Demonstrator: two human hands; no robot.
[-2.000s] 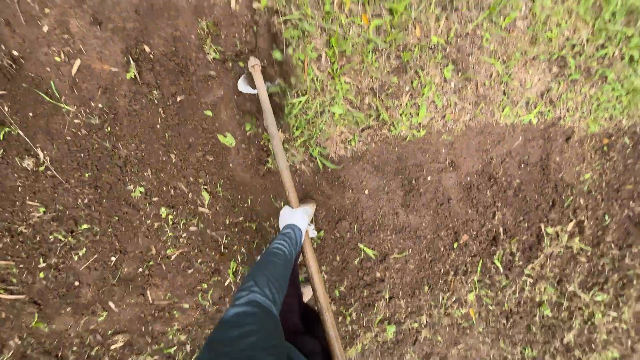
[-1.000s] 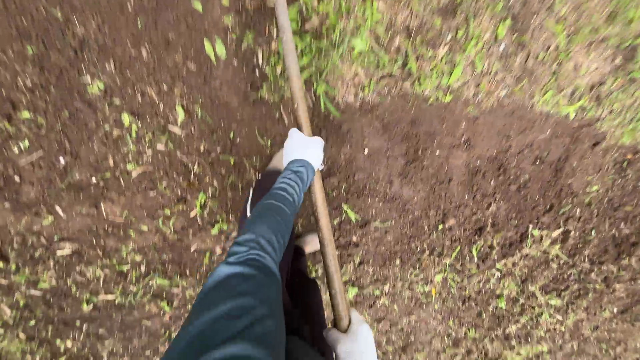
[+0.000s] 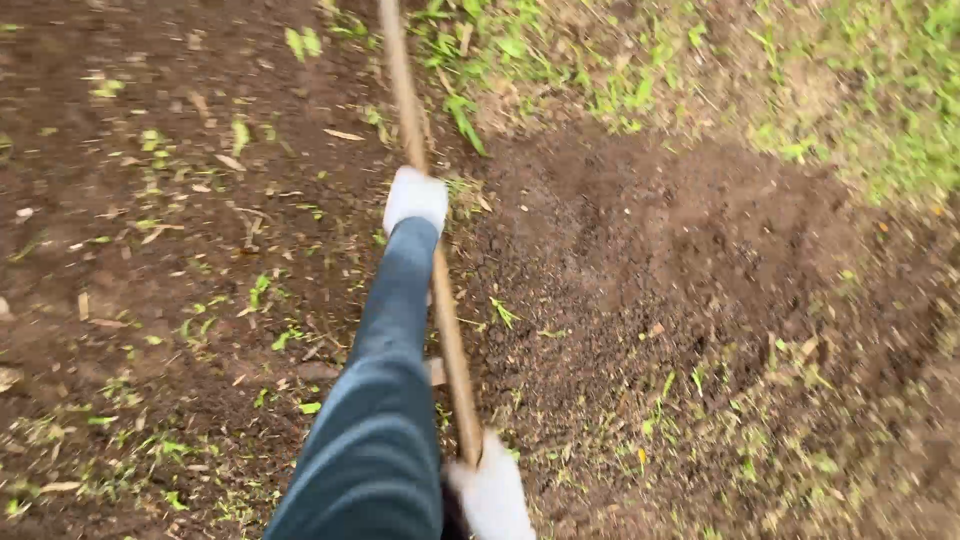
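Note:
A long wooden tool handle point(image 3: 452, 337) runs from the top edge down to the lower middle of the head view; its working end is out of view. My left hand point(image 3: 416, 199), in a white glove and below a dark blue-green sleeve, is closed around the upper part of the handle. Lower down, my right hand point(image 3: 491, 487), also white-gloved and blurred, grips the handle near its bottom end. Both hands are above bare brown soil point(image 3: 600, 247).
Green grass point(image 3: 915, 90) grows along the top and right beyond a curved soil edge. Small weeds point(image 3: 259, 289), dry leaf bits and wood chips lie scattered over the dirt on the left. Part of a shoe or similar light object point(image 3: 436, 370) shows behind the handle.
Two seconds ago the tool's pale metal head showed on the soil by the grass; now it is out of view. My right hand has come into view at the handle's lower end.

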